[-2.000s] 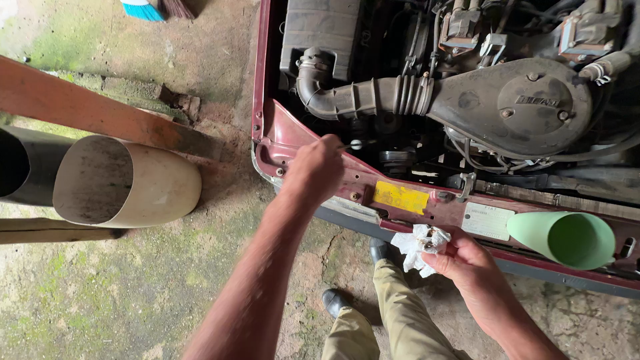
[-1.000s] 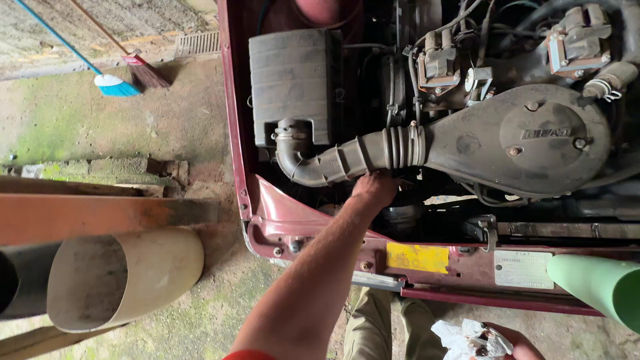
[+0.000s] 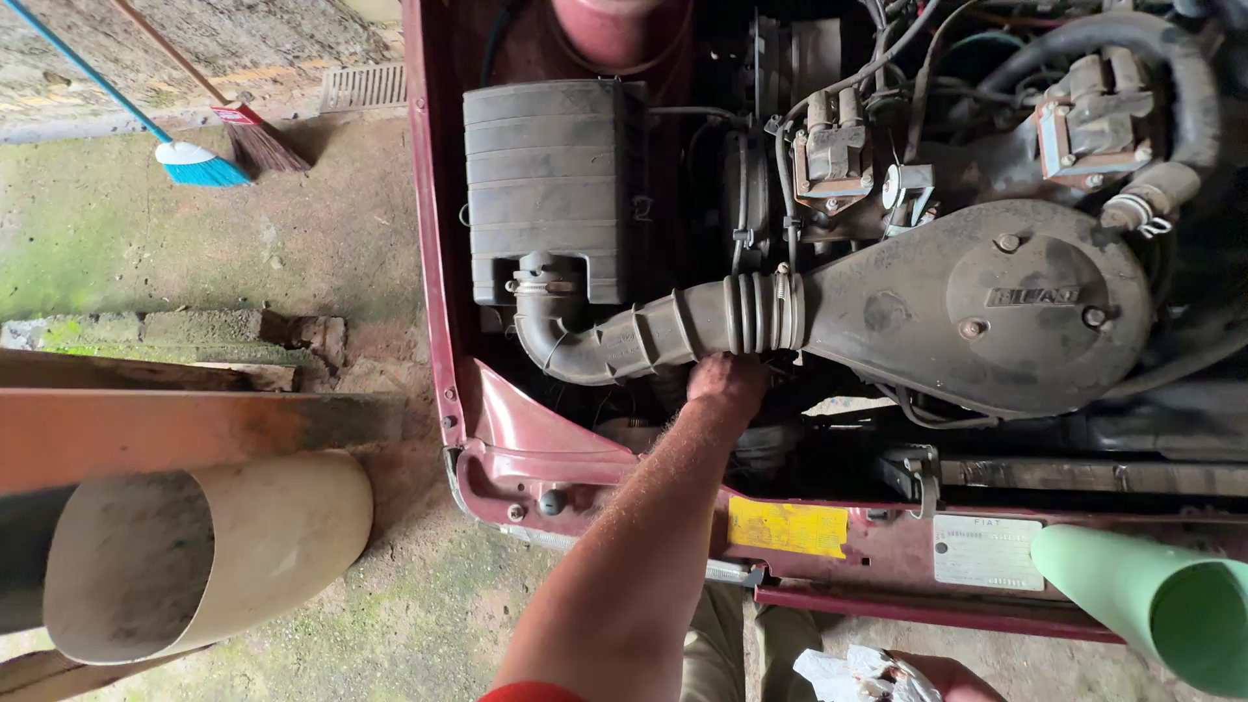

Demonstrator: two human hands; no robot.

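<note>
My left hand [image 3: 729,382] reaches down into the engine bay, just below the ribbed air intake hose [image 3: 673,327]; its fingers are hidden under the hose, so what they touch cannot be told. That hose joins the black air filter box [image 3: 546,175] to the pear-shaped air intake cover [image 3: 975,302]. At the bottom edge, partly out of view, my right hand [image 3: 941,675] holds a crumpled, stained white paper or cloth [image 3: 863,675]. Below the cover lies the red front crossmember of the car [image 3: 887,575], with a yellow sticker [image 3: 788,526] and a metal plate.
A light green plastic container [image 3: 1102,575] lies on the crossmember at right. At left stand a large cream tube-like container [image 3: 283,546] and an orange-brown beam [image 3: 175,439]. A blue broom [image 3: 200,166] and a brown broom [image 3: 258,136] rest on the concrete floor.
My left hand has moved from above the front crossmember to under the intake hose, where it stays. My right hand with the white wad is now lower in view. The view has shifted.
</note>
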